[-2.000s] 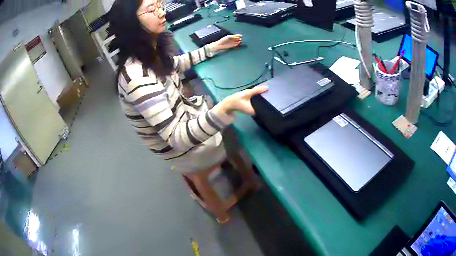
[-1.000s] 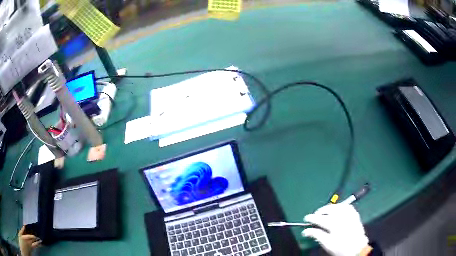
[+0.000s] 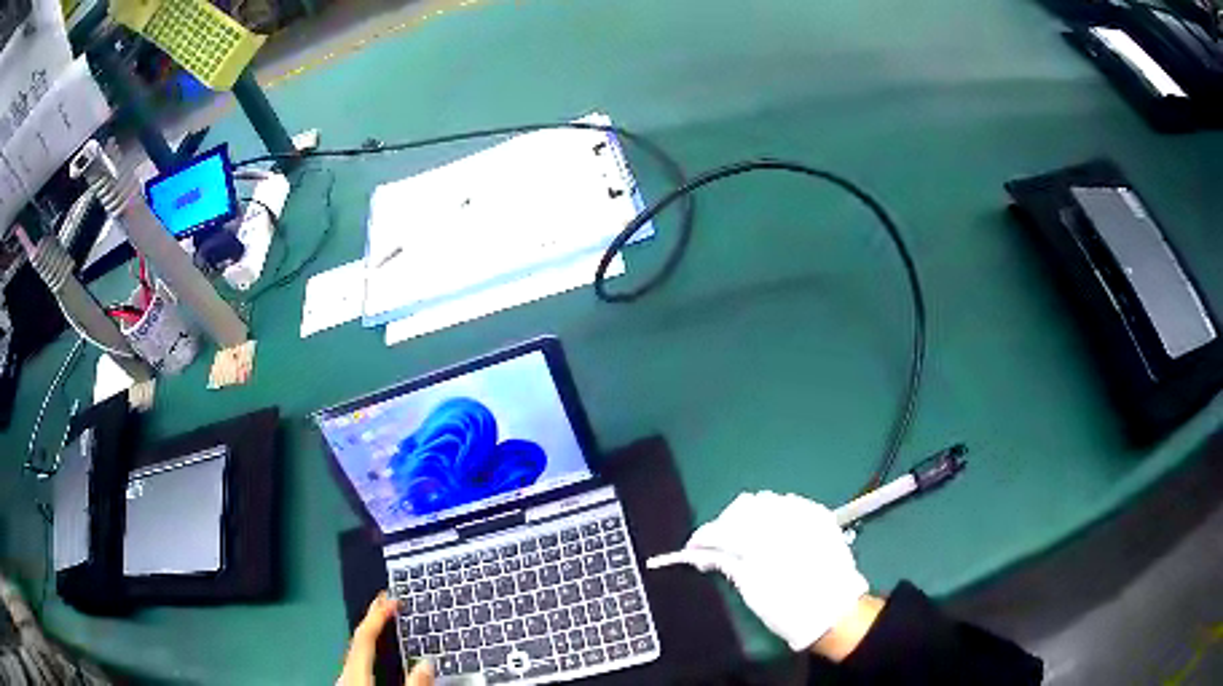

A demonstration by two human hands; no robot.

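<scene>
The mini laptop (image 3: 516, 596) stands open on a black foam pad (image 3: 657, 496), its screen (image 3: 463, 436) lit with a blue swirl. My bare left hand (image 3: 378, 650), cut off by the bottom edge, holds the laptop's front left corner, with one finger along the side and another at the front edge. My white-gloved right hand (image 3: 785, 570) pinches a white adapter lead (image 3: 675, 559), whose thin end points at the laptop's right side; whether it touches the port cannot be told. The lead's white barrel with dark end (image 3: 919, 483) sticks out beyond the glove.
A black cable (image 3: 916, 315) loops from the back to beside my right hand. A clipboard with papers (image 3: 496, 228) lies behind the laptop. Closed laptops on foam lie at left (image 3: 177, 516) and right (image 3: 1147, 275). A pen cup (image 3: 158, 332), conduit posts (image 3: 181, 268) and a small monitor (image 3: 192, 194) stand back left.
The view has swung from the seated person to the bench. Since the last earlier frame, my left hand has come onto the laptop, and my right hand has brought the lead's thin end closer to it.
</scene>
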